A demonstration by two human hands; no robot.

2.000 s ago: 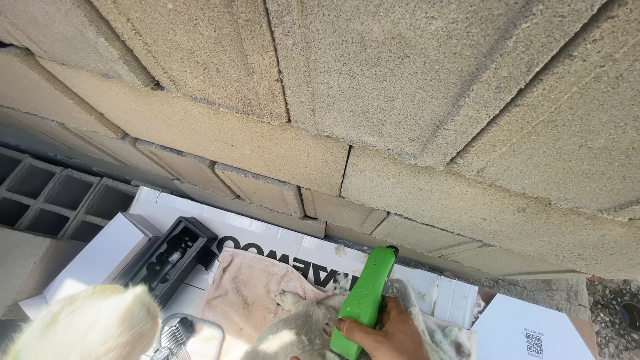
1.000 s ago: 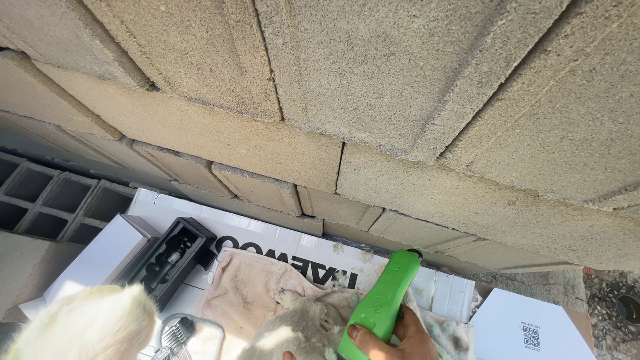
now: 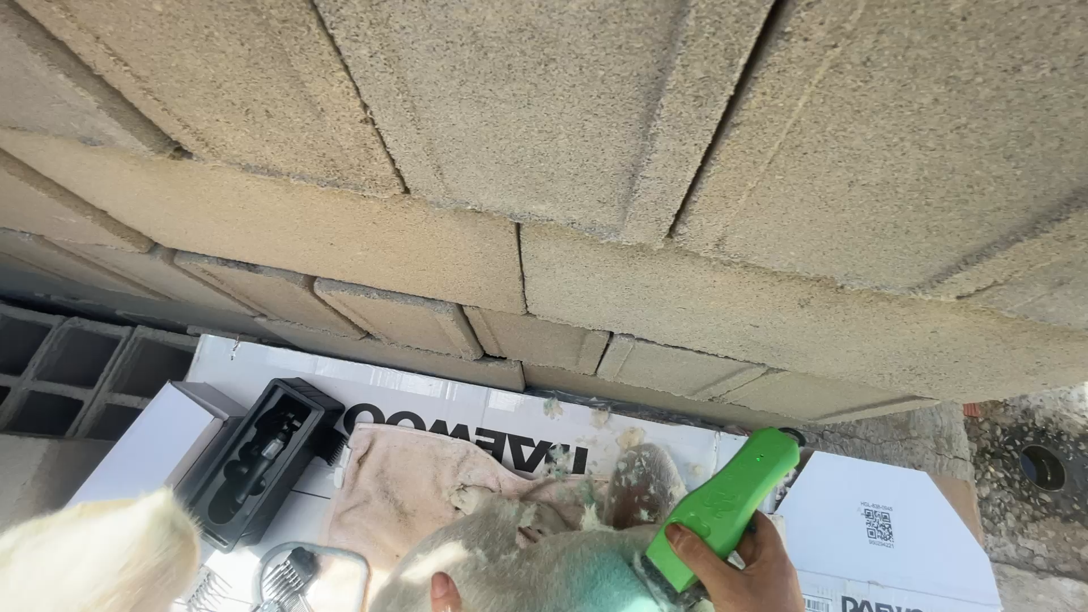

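My right hand (image 3: 752, 565) is shut on a green hair clipper (image 3: 722, 510), its blade end down against the pale coat of an animal (image 3: 510, 565), beside a greenish lit patch of fur. Of my left hand (image 3: 444, 592) only a fingertip shows, resting on the animal's coat; the rest is out of frame. Tufts of cut fur lie around a pinkish towel (image 3: 399, 484) under the animal. A second pale furry shape (image 3: 93, 557) fills the lower left corner.
A flattened white cardboard box (image 3: 280, 365) lies under everything, by a concrete block wall (image 3: 595, 280). On its left stand a black clipper case tray (image 3: 263, 467) and a clear container with comb attachments (image 3: 289, 578). Hollow blocks (image 3: 81, 357) are at far left; a white box flap (image 3: 884, 510) is at right.
The clipper and my right hand have moved lower and to the right from where they were two seconds ago. More of the animal shows by the towel. The left fingertip has come into view.
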